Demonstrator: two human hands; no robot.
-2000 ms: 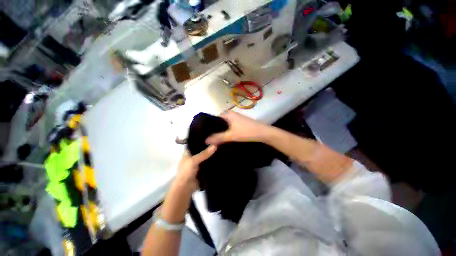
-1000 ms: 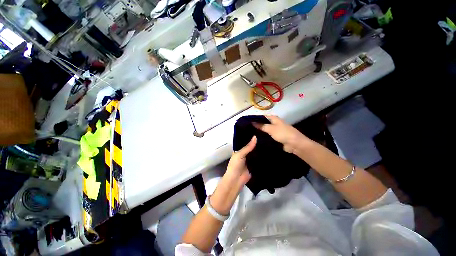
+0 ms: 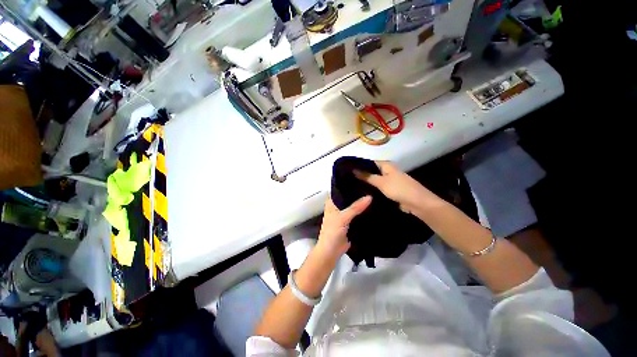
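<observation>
A black fabric piece (image 3: 381, 226) hangs between my hands at the table's front edge and falls over my lap. My left hand (image 3: 339, 223) grips its left side, thumb on top. My right hand (image 3: 394, 185) grips its upper right edge, with some fingers hidden in the dark cloth. The sewing machine (image 3: 335, 59) stands behind, and its needle area (image 3: 281, 121) is apart from the fabric. Scissors with one red and one yellow-orange loop (image 3: 377, 124) lie on the machine bed. Small dark snips (image 3: 368, 84) lie beside them.
The white table (image 3: 209, 209) spreads left of my hands. Its left end has hazard tape (image 3: 159, 202) and neon yellow-green fabric (image 3: 122, 202). A small parts tray (image 3: 503, 89) is set in the table at right. Part of another person's arm (image 3: 45, 343) shows at the lower left edge.
The camera view has shifted and sharpened. My hands still hold the black fabric near the table edge; its top is folded slightly differently, and my left thumb has moved inward.
</observation>
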